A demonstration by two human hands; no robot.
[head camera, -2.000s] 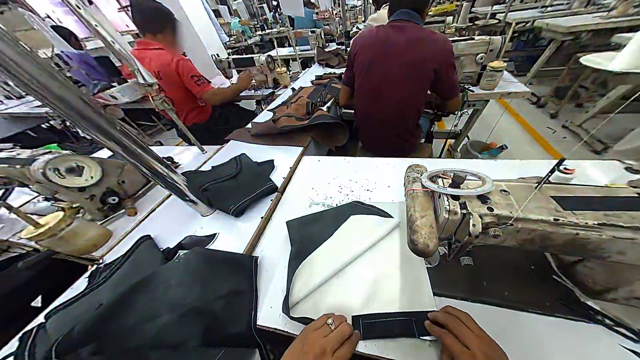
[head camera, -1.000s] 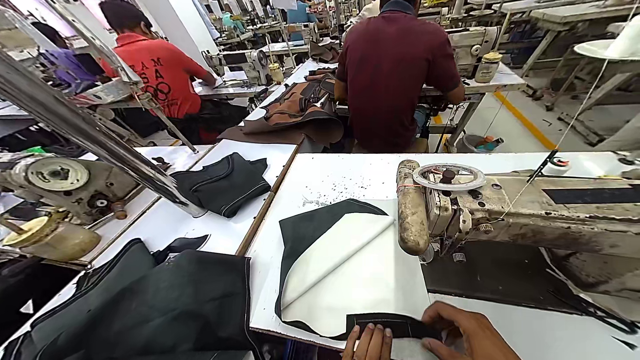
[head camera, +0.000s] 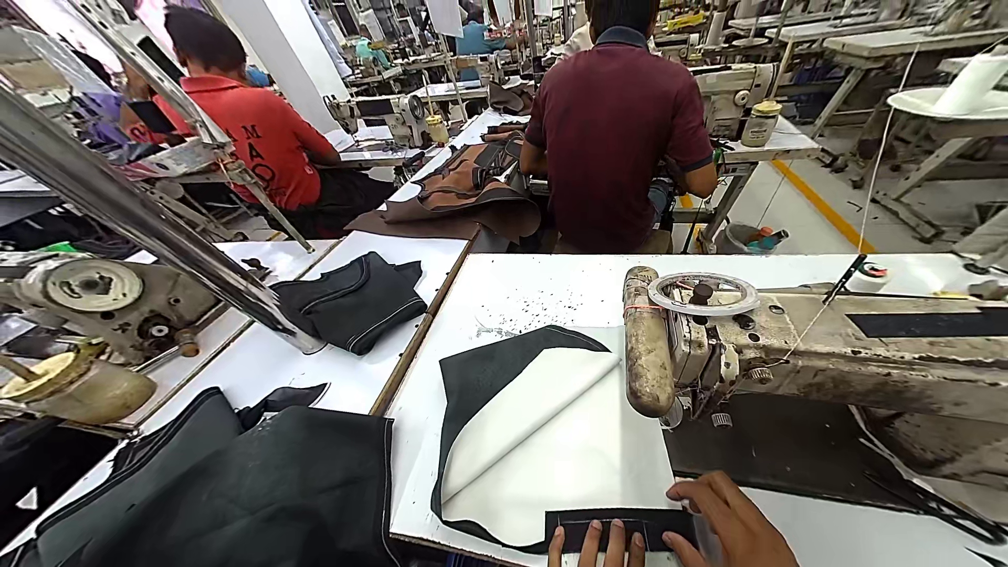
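A black fabric strip (head camera: 661, 521) with pale marked lines lies across the lower edge of a white lining piece (head camera: 567, 441), which rests folded over a black panel (head camera: 480, 378). My left hand (head camera: 602, 545) presses its fingertips flat on the strip. My right hand (head camera: 728, 520) rests at the strip's right end, thumb on it and fingers bent, with the index fingertip at the lining's lower right corner. Just beyond, the head of an industrial sewing machine (head camera: 701, 346) stands over the table at the lining's right edge.
Black stitched panels (head camera: 236, 488) are piled at lower left, with another folded black piece (head camera: 354, 303) behind. A metal pole (head camera: 157, 189) slants across the left. Black-handled scissors (head camera: 937, 504) lie at right. Two people (head camera: 618, 142) (head camera: 244, 134) sit at machines ahead.
Two seconds ago both hands were at opposite ends of the flat strip; a second ago its right part was lifted in my right hand. Now it lies flatter, and my right hand is more spread.
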